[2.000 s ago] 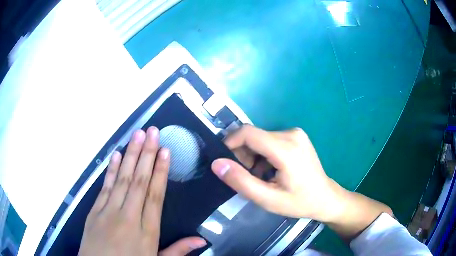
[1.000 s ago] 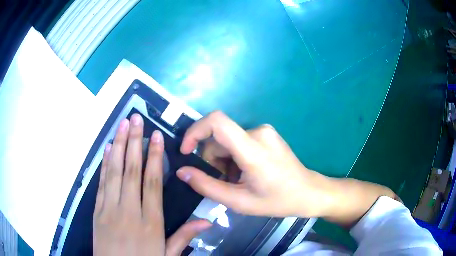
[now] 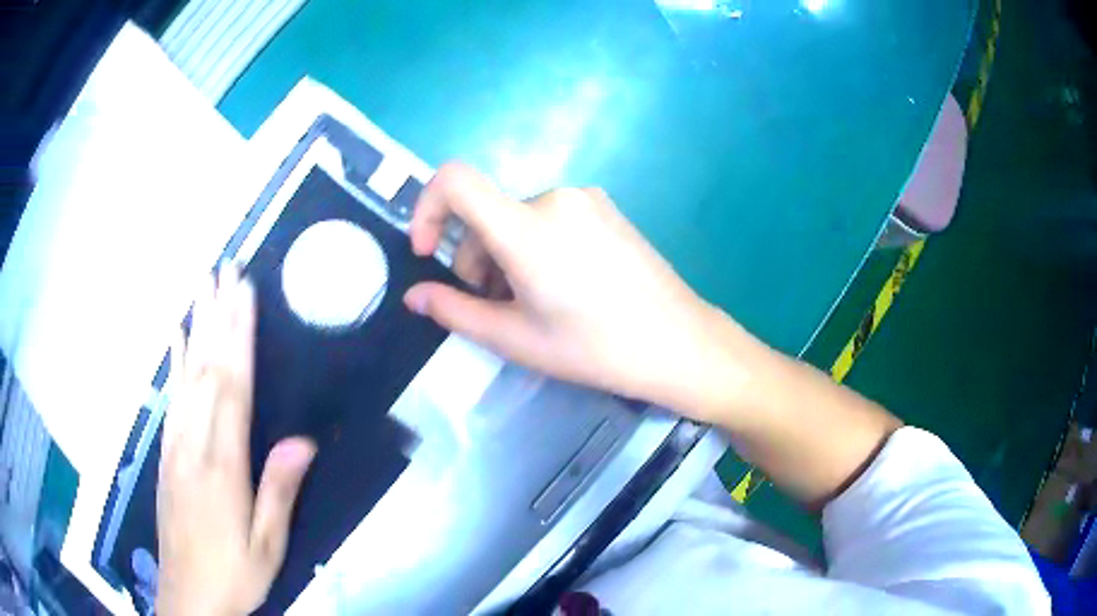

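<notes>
The silver-grey laptop bottom cover [image 3: 481,469] lies tilted across the view with its dark rim. The black insulation sheet [image 3: 315,379] lies in it along the far side. A round vent grille [image 3: 334,274] shows pale through the sheet's hole. My left hand [image 3: 217,445] lies flat on the sheet near its left edge, fingers together, thumb apart, slightly blurred. My right hand [image 3: 529,271] is at the sheet's far right edge, thumb and index finger apart. Its other fingers are curled; whether they hold anything is hidden. A small white square patch [image 3: 389,178] sits near the cover's far corner.
A large white interleaf sheet [image 3: 120,241] lies left of the cover. A ribbed pale rail [image 3: 235,36] runs at the back left. The shiny green bench mat [image 3: 746,157] extends behind and right. Beyond its edge are a pinkish rounded object [image 3: 936,175] and yellow-black floor tape [image 3: 884,307].
My left hand has moved left and down off the round grille, which shows fully now. My right hand stays by the sheet's right edge. The view has shifted, bringing the floor tape into sight.
</notes>
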